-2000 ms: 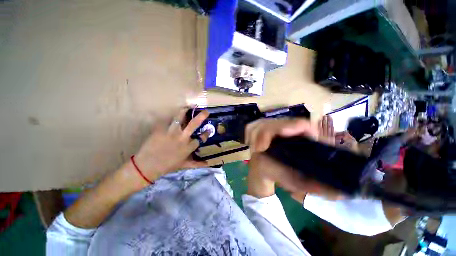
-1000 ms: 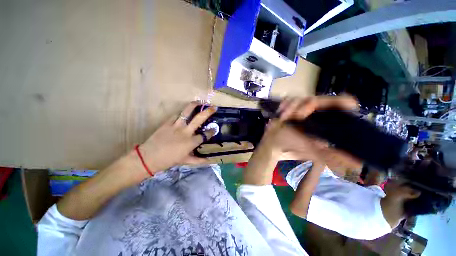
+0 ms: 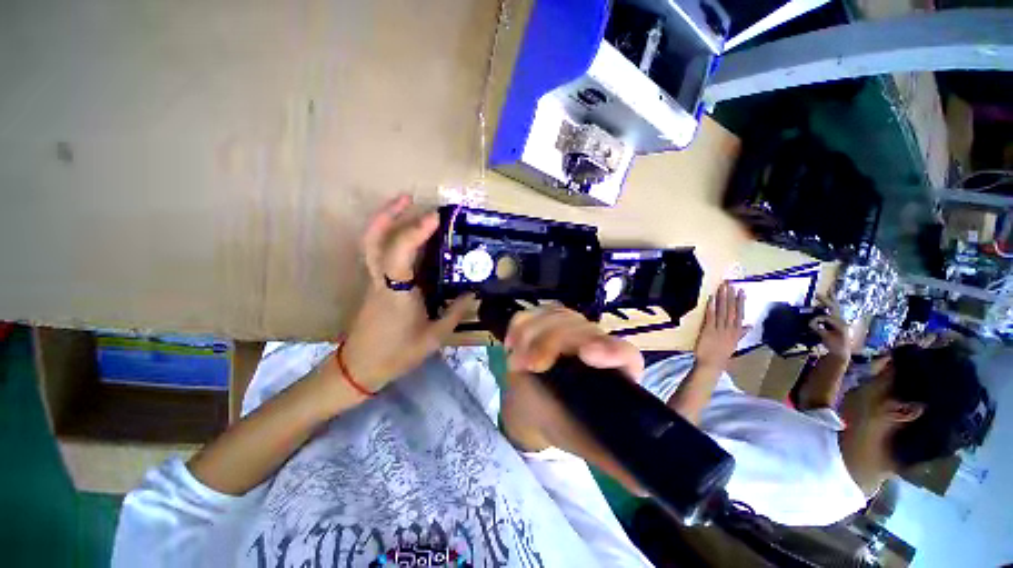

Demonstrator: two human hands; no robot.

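A black housing [image 3: 544, 264] lies on the tan bench, with a silver-white disc [image 3: 477, 265] seated at its left end and thin wires beside it. My left hand [image 3: 402, 291] is around the housing's left end, thumb and fingers spread at its edges. My right hand [image 3: 567, 366] is closed around a black electric screwdriver [image 3: 644, 435], whose front end points at the housing's near edge; its tip is hidden. A second black housing [image 3: 655, 283] with a silver-white disc lies just right of the first.
The blue and white screw feeder [image 3: 544, 124] stands behind the housing. Black parts are piled [image 3: 805, 194] at the back right. At the right, another worker [image 3: 778, 449] has hands by a white and black mat [image 3: 766, 302]. An open compartment [image 3: 156, 405] is below the bench.
The screwdriver has come down and left from its blurred position to the housing's near edge. My left hand has shifted to the housing's end. The second housing now shows clearly.
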